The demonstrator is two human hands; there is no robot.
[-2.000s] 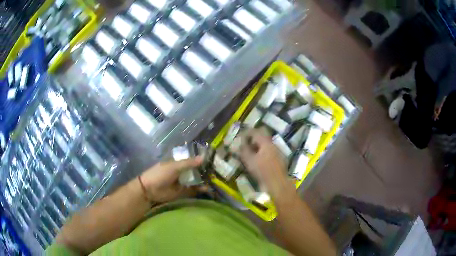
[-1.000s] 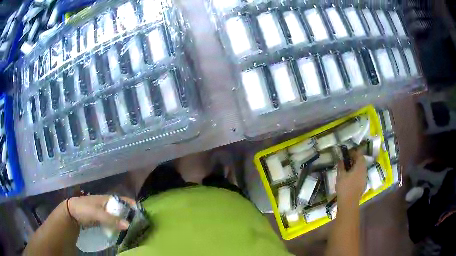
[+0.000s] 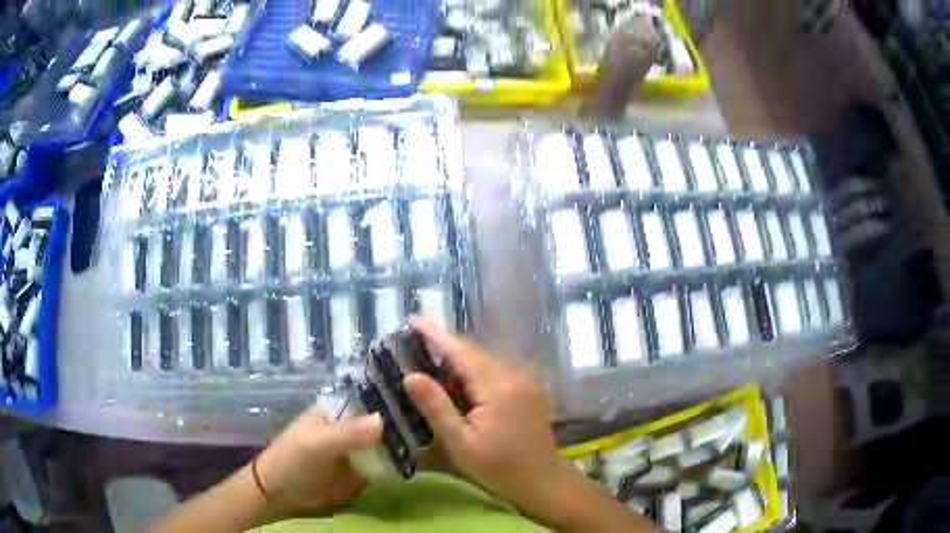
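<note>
Several electronic units (image 3: pixel 401 401) are held side by side between my two hands, in front of my body, with black sides facing up. My left hand (image 3: pixel 318 453) grips them from the left, its thumb on the lower units. My right hand (image 3: pixel 484 411) holds them from the right, thumb and fingers on the upper end. The hands hide parts of the units, so the exact number cannot be told. A clear tray (image 3: pixel 281 390) filled with rows of units lies just beyond my hands, partly covered by them.
Another filled clear tray (image 3: pixel 677 371) is at right. A yellow bin (image 3: pixel 769 458) of loose units is at lower right, others at the back. A blue slatted tray (image 3: pixel 273 62) and blue bins (image 3: pixel 50 344) are at back and left. A black flat rectangle (image 3: pixel 85 224) lies at left.
My right hand has left the yellow bin and come to my left hand. Both now hold units together before me. The view has turned, showing both trays and the back bins.
</note>
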